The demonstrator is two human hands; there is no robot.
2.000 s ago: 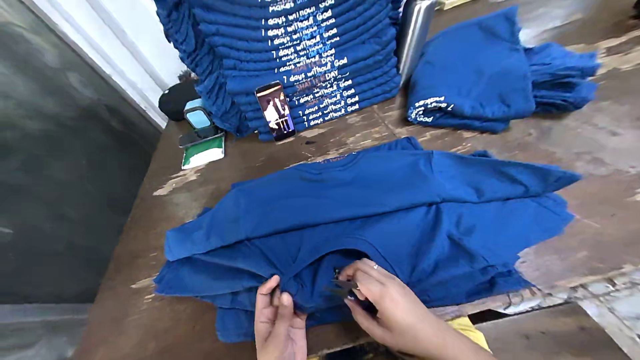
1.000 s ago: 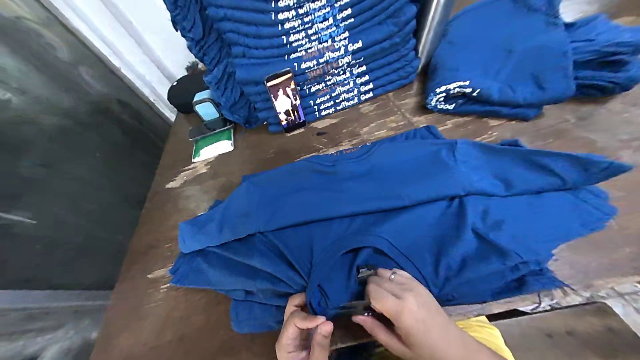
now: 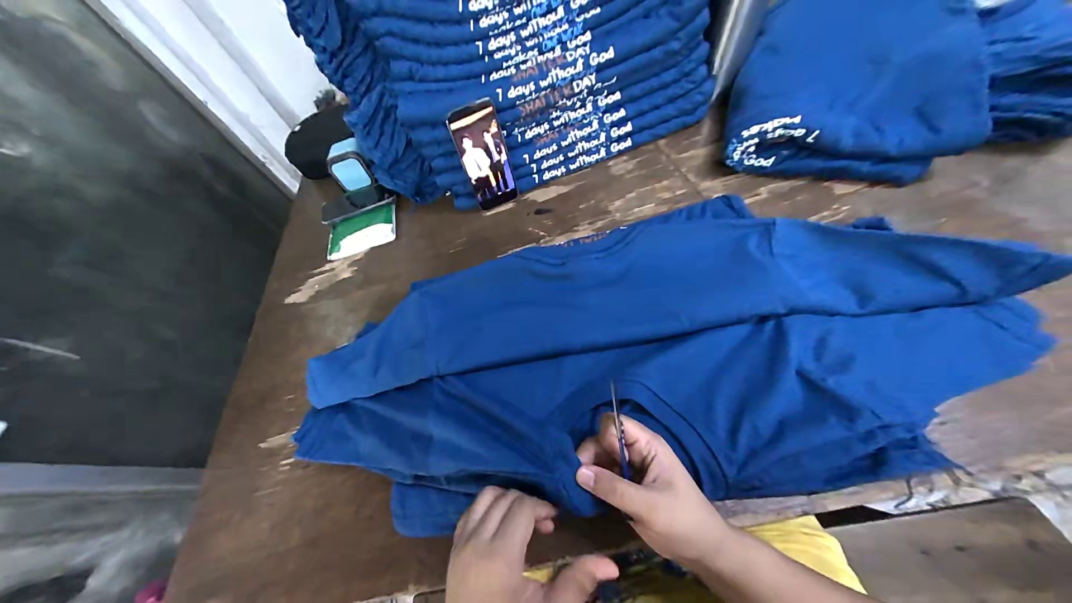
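Observation:
A blue T-shirt (image 3: 620,310) lies spread on the wooden table, on top of other blue garments, its neckline towards me. My right hand (image 3: 641,477) is at the neckline, holding a small thread snipper (image 3: 620,431) with its thin blade pointing away from me. The thumb and fingertips of that hand touch or pinch the collar edge; the exact grip is partly hidden. My left hand (image 3: 511,544) is by the near edge of the shirt, thumb and fingers apart, with nothing visible in it.
A tall stack of folded printed blue shirts (image 3: 553,75) stands at the back, a lit phone (image 3: 483,155) leaning on it. Folded blue shirts (image 3: 863,84) lie back right. A metal bottle (image 3: 737,38) stands between them. A light-blue device (image 3: 350,172) and a green-and-white item (image 3: 362,232) are at left.
My left hand has come off the collar and moved left, its fingers spreading. The snipper in my right hand now points away from me. The view has shifted closer.

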